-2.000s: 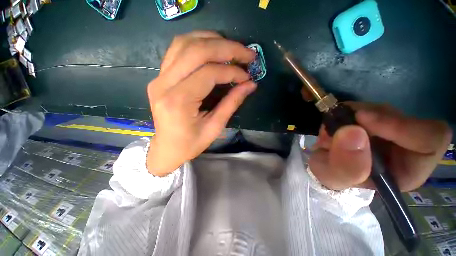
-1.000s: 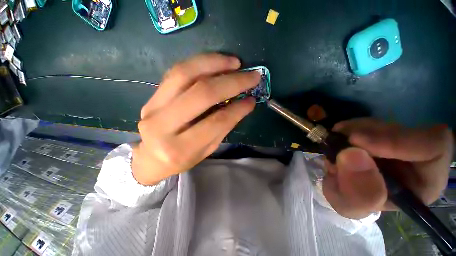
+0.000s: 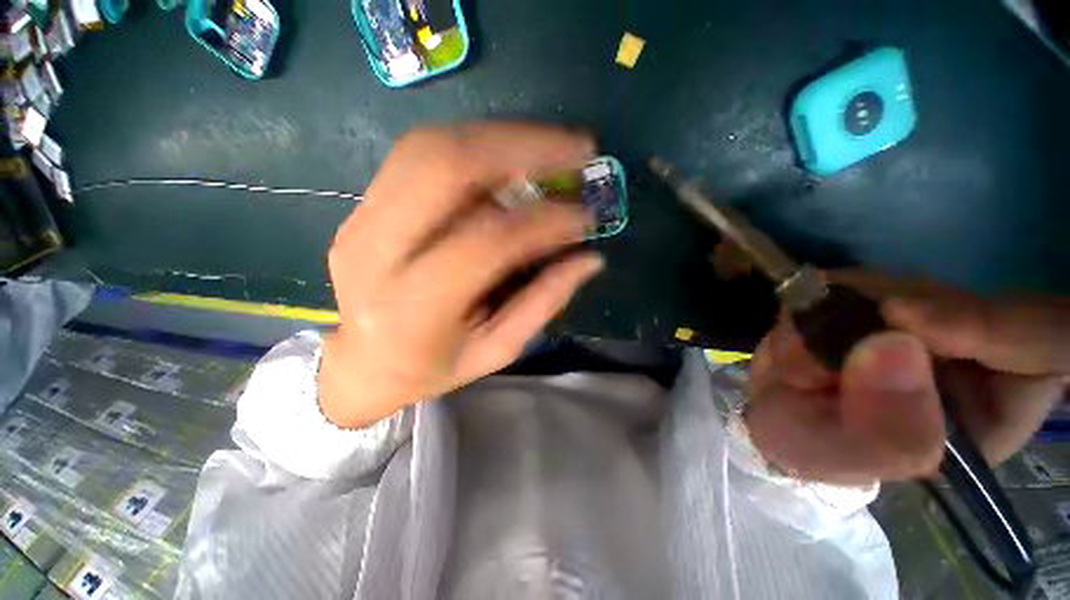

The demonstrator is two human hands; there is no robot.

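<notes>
A small turquoise housing with a dark circuit board (image 3: 604, 199) lies on the green mat, partly covered by my left hand (image 3: 440, 264). My left hand is blurred over it, fingers spread; a silvery and yellow-green piece shows between the fingers. I cannot tell whether they grip anything. My right hand (image 3: 898, 387) holds the soldering iron (image 3: 733, 229) by its black handle, its blurred tip up and to the right of the board, not touching it. Solder wire (image 3: 235, 185) runs from the left to under my left hand.
Open turquoise housings (image 3: 411, 41) lie at the upper left, beside a pile of small white and silvery parts (image 3: 35, 100). A closed turquoise housing (image 3: 854, 111) lies at upper right. A yellow piece (image 3: 629, 49) lies at top centre. A brown lump (image 3: 730, 260) sits under the iron.
Compared with one second ago, the iron's tip has lifted off the board's lower right edge and moved up and right. My left fingers have spread, showing more of the board.
</notes>
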